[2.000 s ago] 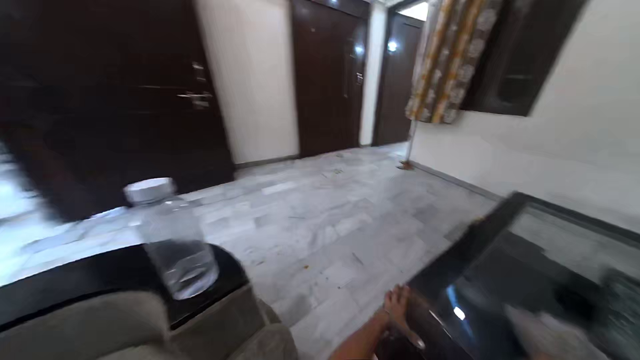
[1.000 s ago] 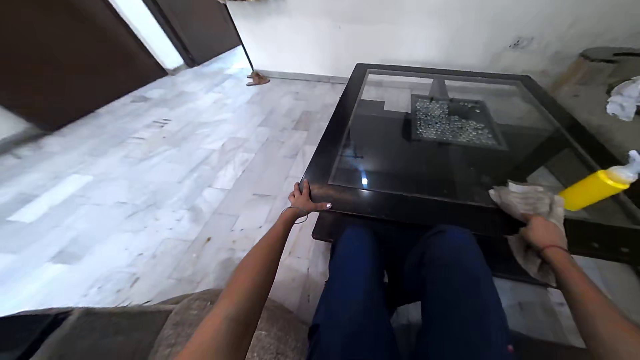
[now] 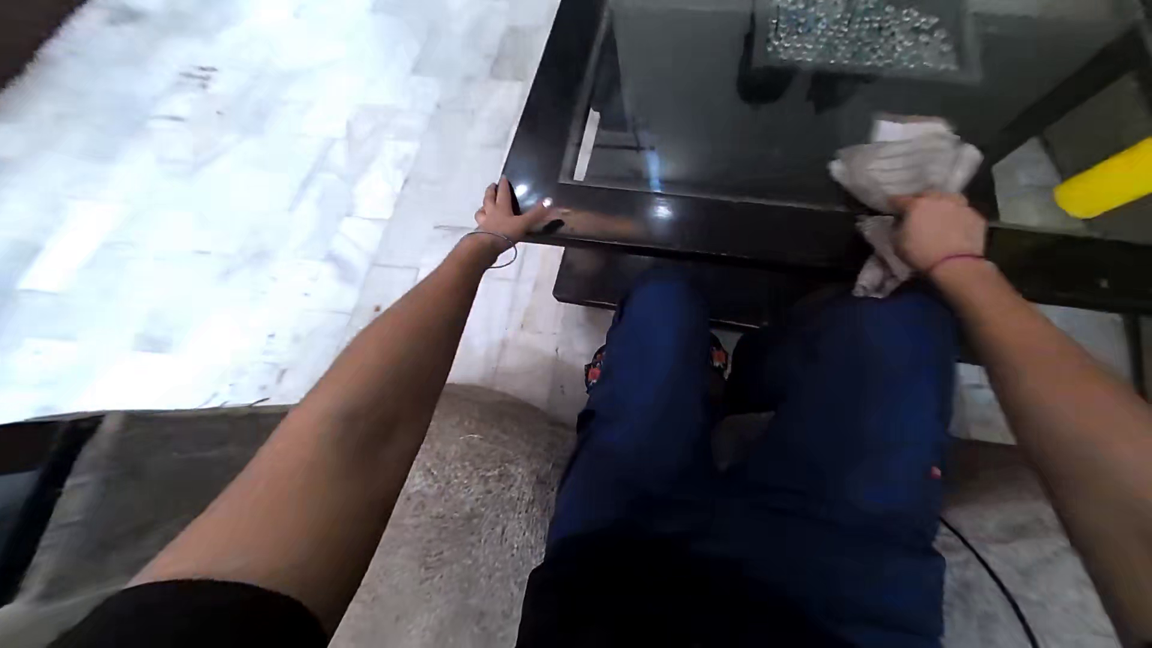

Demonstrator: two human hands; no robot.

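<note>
My left hand (image 3: 510,214) rests with its fingers apart on the near left corner of a dark-framed glass-top table (image 3: 702,211). A crumpled light grey cloth (image 3: 909,166) is gripped in my right hand (image 3: 940,232), at the table's near edge. Part of the cloth lies over the glass, and another part hangs down below my fingers toward my knee. To the right of that hand a yellow bottle (image 3: 1107,178) lies or leans at the frame's edge; only part of it shows.
Beneath the glass is a square tray of clear pebbles (image 3: 859,36). My legs in blue trousers are under the near edge, by a lower dark shelf (image 3: 585,277). A grey sofa seat (image 3: 468,504) is below, marble floor (image 3: 225,180) to the left, and a black cable (image 3: 990,576) at lower right.
The view has tilted down toward my lap. My left hand stays at the table's corner. The cloth is still in my right hand, and the yellow bottle's white top has left the view.
</note>
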